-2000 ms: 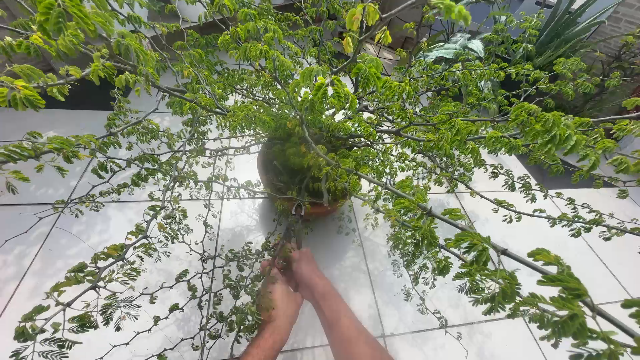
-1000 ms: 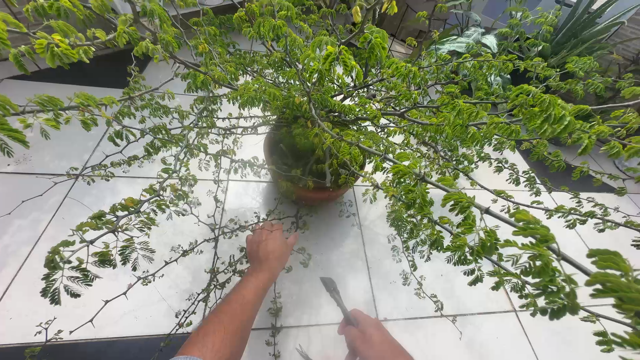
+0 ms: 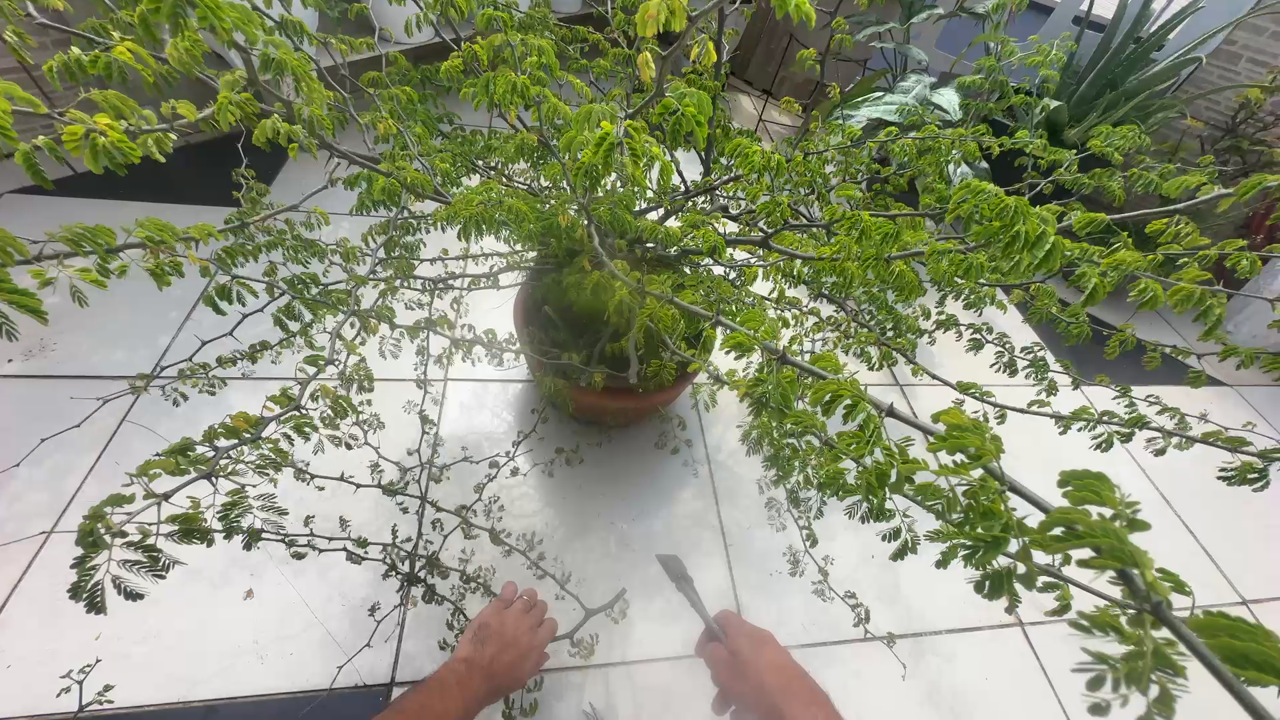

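A bushy plant with thin woody branches and small green leaflets grows from a round terracotta pot on the tiled floor. My left hand, with a ring on one finger, is closed around a leafy branch whose bare thick end points right. Its side twigs spread leftward over the tiles. In my right hand is a slim metal tool with a flat, wide tip pointing up and left; its lower part is hidden by the fingers. The two hands are apart, both in front of the pot.
Long branches reach out on both sides, one low toward the right front corner. White floor tiles lie beneath, with dark strips. At the back right stand plants with long pointed leaves; white pots stand at the back left.
My hands were together near the pot's front two seconds ago; they are now apart. The left hand has moved back from the pot, and the branch's thick end now shows beside it.
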